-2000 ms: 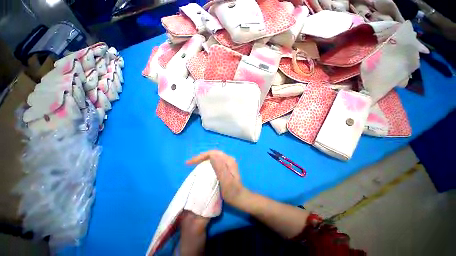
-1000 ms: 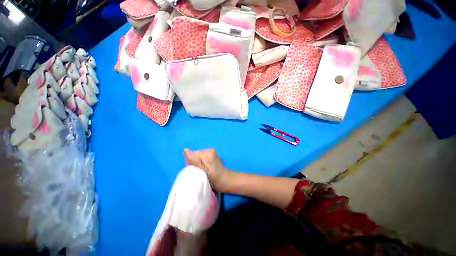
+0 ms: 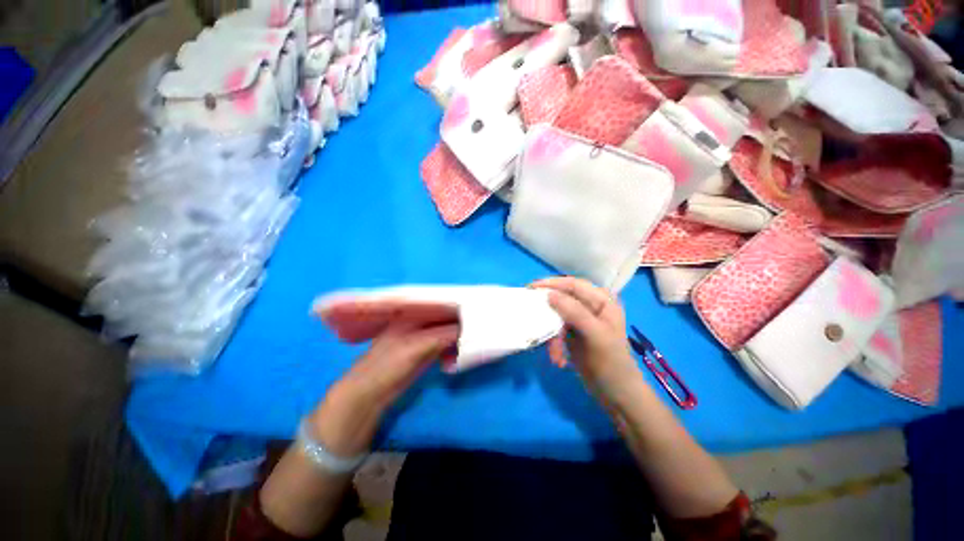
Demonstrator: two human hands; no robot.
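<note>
A white flap pouch [image 3: 502, 321] with a coral inside is held in the air over the blue cloth, its flap open and pointing left. My left hand [image 3: 396, 365] is at its lower left side, with the fingers partly hidden behind or inside the pouch. My right hand [image 3: 590, 325] grips its right end, thumb on the near face. Thread snips [image 3: 664, 370] with dark blades and a magenta-red handle lie on the cloth just right of my right hand.
A large loose heap of pouches [image 3: 587, 201] fills the right and back, many flaps open. Closed pouches [image 3: 217, 90] stand in overlapping rows at the back left, behind crumpled clear plastic bags [image 3: 190, 254]. The blue cloth's [image 3: 507, 439] front edge is near me.
The view has turned left. The pouch has moved up from the bottom edge and its flap now points left. My left hand, mostly hidden before, now shows with a wrist band.
</note>
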